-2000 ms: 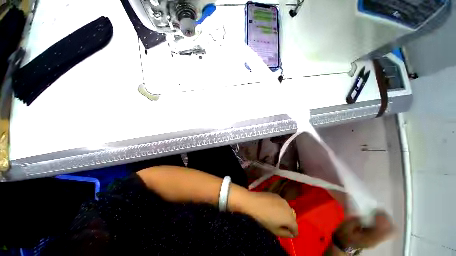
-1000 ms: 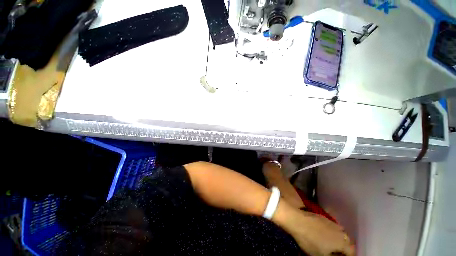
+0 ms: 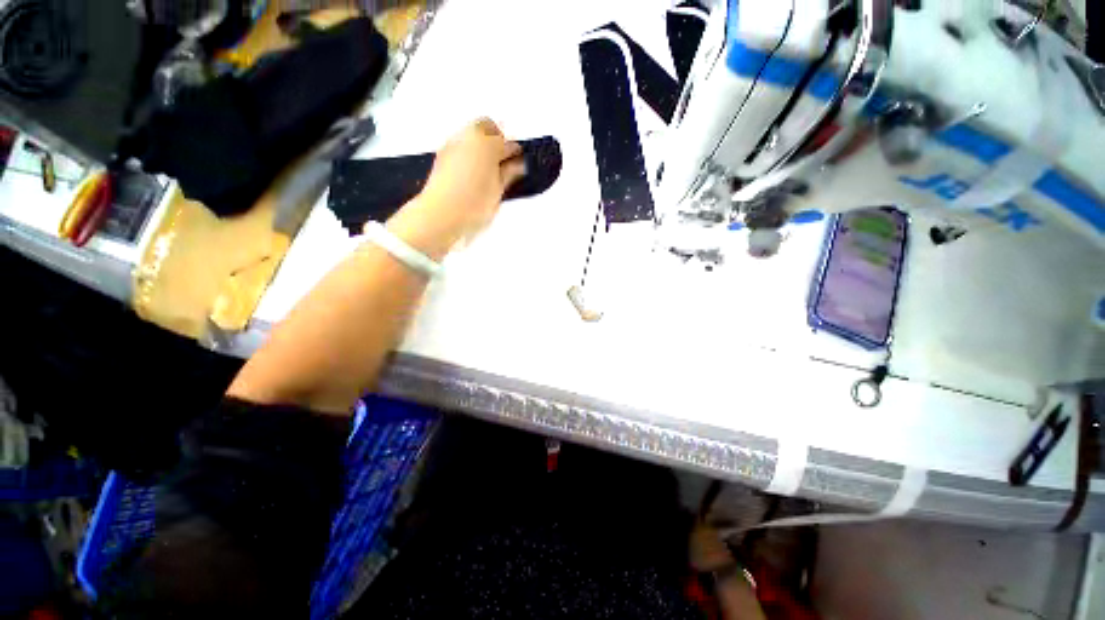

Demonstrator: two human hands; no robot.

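My left hand (image 3: 467,182), with a white bangle at the wrist, lies over a stack of black speckled cut pieces (image 3: 388,188) left of the machine. Its fingers are bent onto the stack; whether they grip a piece cannot be told. My right hand (image 3: 713,551) is small and dim below the table edge, near a thin white tape (image 3: 836,518); its fingers are unclear. The tape loops over the front edge. More black speckled fabric (image 3: 616,133) lies left of the needle area, by the presser foot (image 3: 700,254).
The white machine head (image 3: 969,158) stands at the upper right. A phone (image 3: 860,279) lies right of the needle, and thread snips (image 3: 1040,446) at the table's right end. A dark fabric bundle (image 3: 261,121) and red-yellow handles (image 3: 87,206) are at left. A blue basket (image 3: 382,484) is below.
The view has swung left. My left hand has moved from below the table up onto the black stack. The right hand stays below the edge, and the tape still hangs over the front.
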